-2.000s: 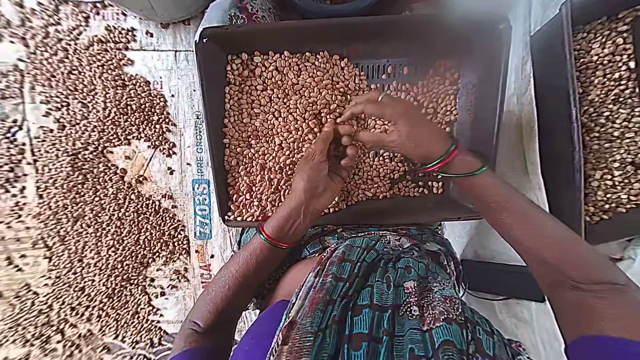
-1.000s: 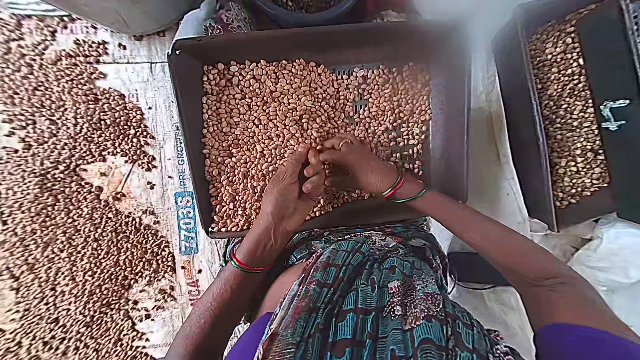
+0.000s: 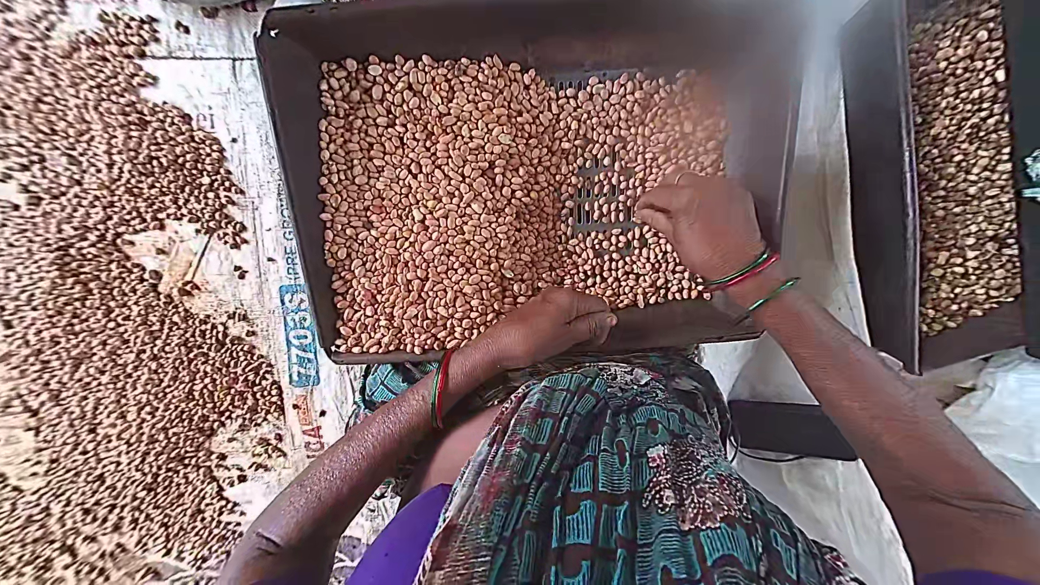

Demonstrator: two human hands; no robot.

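A dark plastic tray with a slotted bottom rests at my lap, and a layer of tan beans or nuts covers much of it. The slots show right of the middle. My left hand lies over the tray's near rim with its fingers curled; whether anything is inside them is hidden. Over the right part of the tray, just above the beans, is my right hand, thumb and fingertips pinched together. Whether a bean is between them cannot be told. Both wrists wear red and green bangles.
Many darker beans or nuts are spread on a printed woven sheet at the left. A second dark tray of similar pieces stands at the right. A flat black object lies beside my lap, near white sheeting.
My hands were close together over the beans and have moved apart. The left hand has come down to the near rim, and the right hand has moved to the right part of the tray.
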